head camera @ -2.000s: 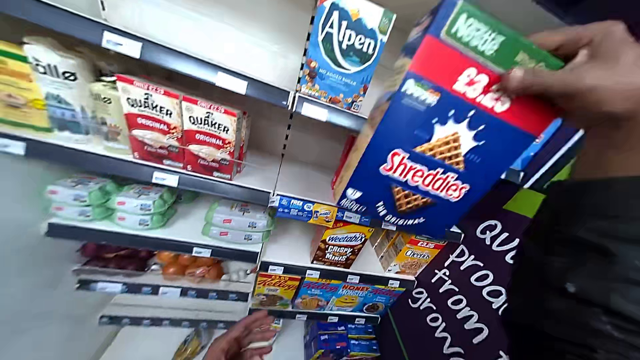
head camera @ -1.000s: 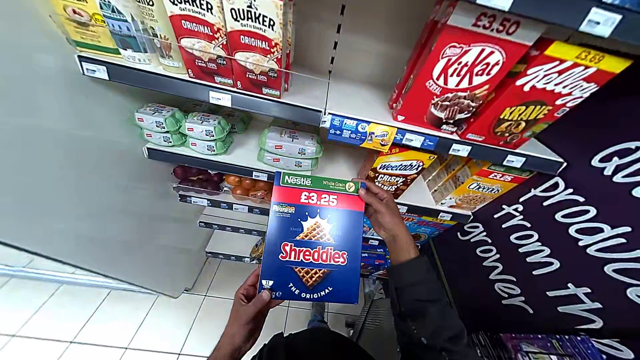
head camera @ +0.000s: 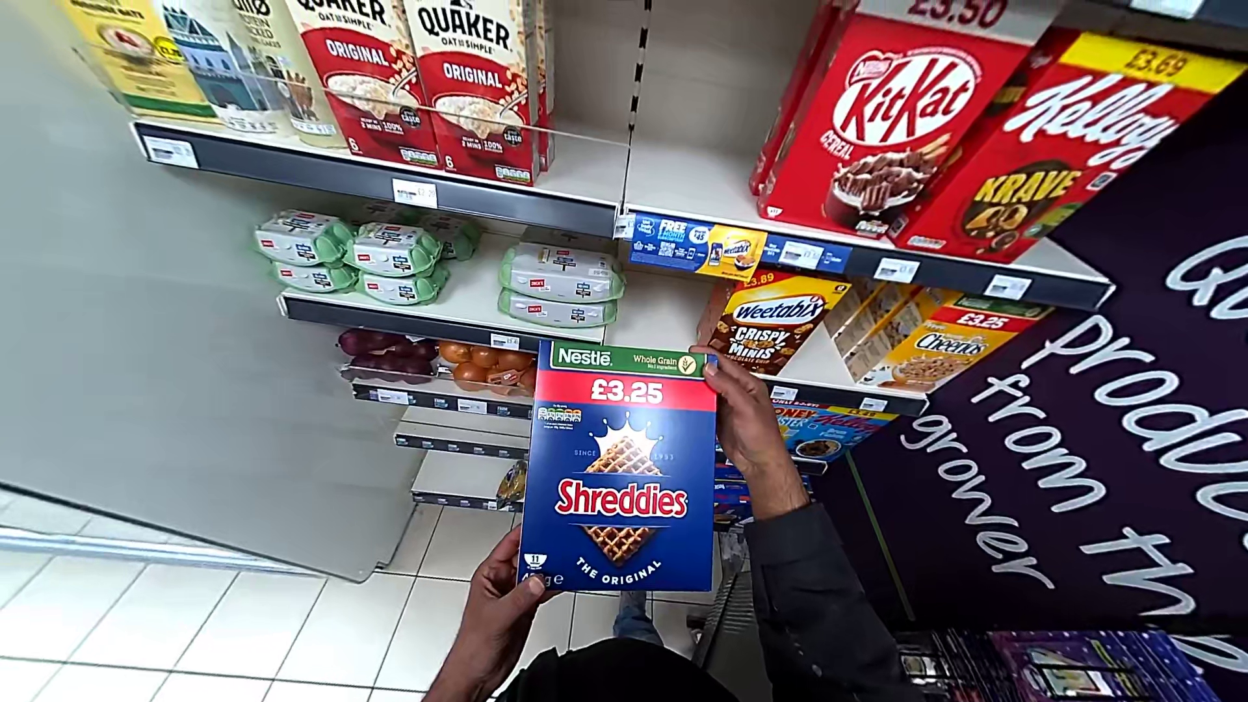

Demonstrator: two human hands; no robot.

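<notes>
A blue Nestlé Shreddies cereal box [head camera: 624,468] is upright in front of me, its front face towards the camera. My left hand [head camera: 502,595] grips its lower left corner, thumb on the front. At the upper right edge my right hand [head camera: 746,414] holds the box, with its fingers partly hidden behind. Past the right hand, a Weetabix Crispy Minis box [head camera: 775,317] and Cheerios boxes [head camera: 946,346] stand on a shelf. The Shreddies box hides part of the lower shelves.
Quaker boxes [head camera: 473,88] stand upper left, KitKat cereal [head camera: 892,122] and Krave [head camera: 1063,146] upper right. Egg cartons [head camera: 561,273] are stacked on a middle shelf [head camera: 419,320], above bagged onions [head camera: 487,366]. A grey panel [head camera: 195,370] borders the left; a dark lettered wall [head camera: 1033,468] is at the right.
Two seconds ago my right hand held the Shreddies box up at the upper right, and my left hand was low and apart from it. The box is now lower, held in both hands. The view has shifted.
</notes>
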